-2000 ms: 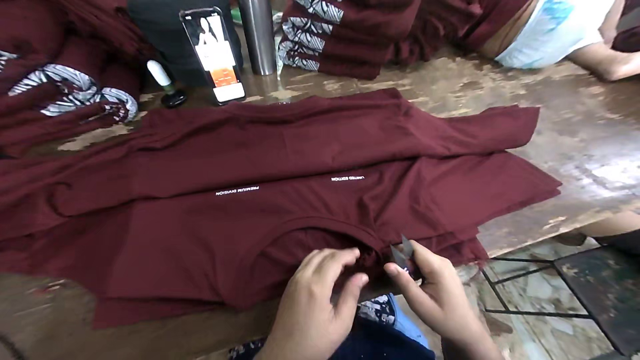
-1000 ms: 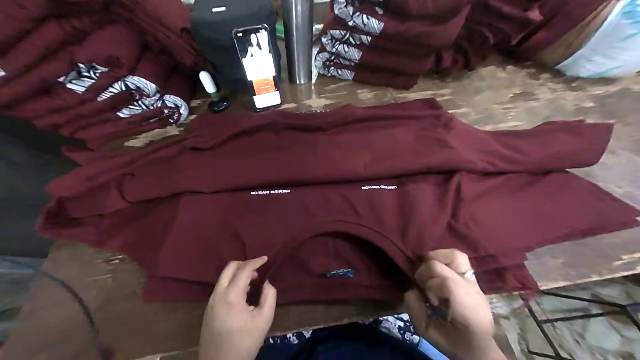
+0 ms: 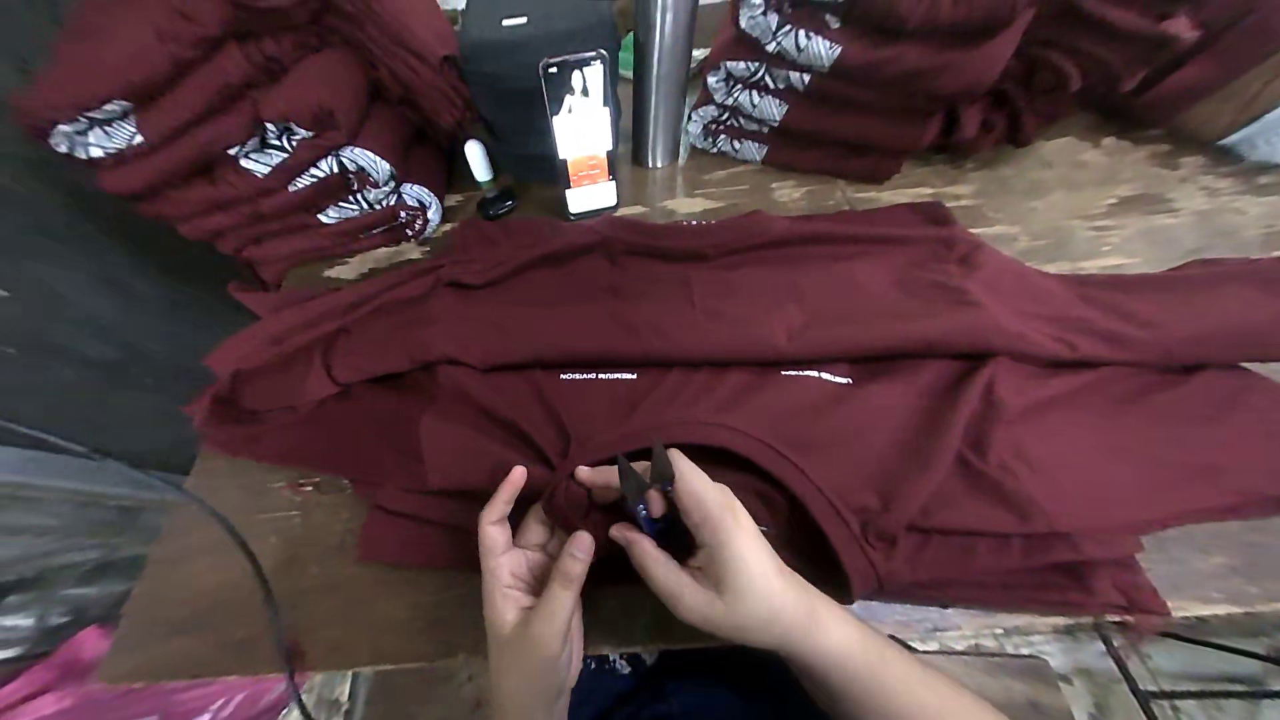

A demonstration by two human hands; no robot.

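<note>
A maroon shirt (image 3: 720,310) lies spread over the table, its round neckline nearest me and small white print across it. My right hand (image 3: 710,555) holds thread snips (image 3: 646,490), whose dark blades point away from me and stand apart over the neck opening. At the left side of the neckline, my left hand (image 3: 540,570) has a bunched bit of the collar (image 3: 575,500) at its fingers. Whether that hand grips the cloth firmly is hard to see. The palm side of the left hand faces the snips.
Behind the shirt a phone (image 3: 582,135) stands upright beside a steel tumbler (image 3: 662,85) and a small white-and-black object (image 3: 487,180). Folded maroon garments are piled at the left (image 3: 300,130) and right (image 3: 800,90). A black cable (image 3: 240,540) hangs at the left front.
My right hand has moved from the right side of the neckline to its left side, beside my left hand. The snips' blades now show clearly. The neck opening was spread between both hands a second ago.
</note>
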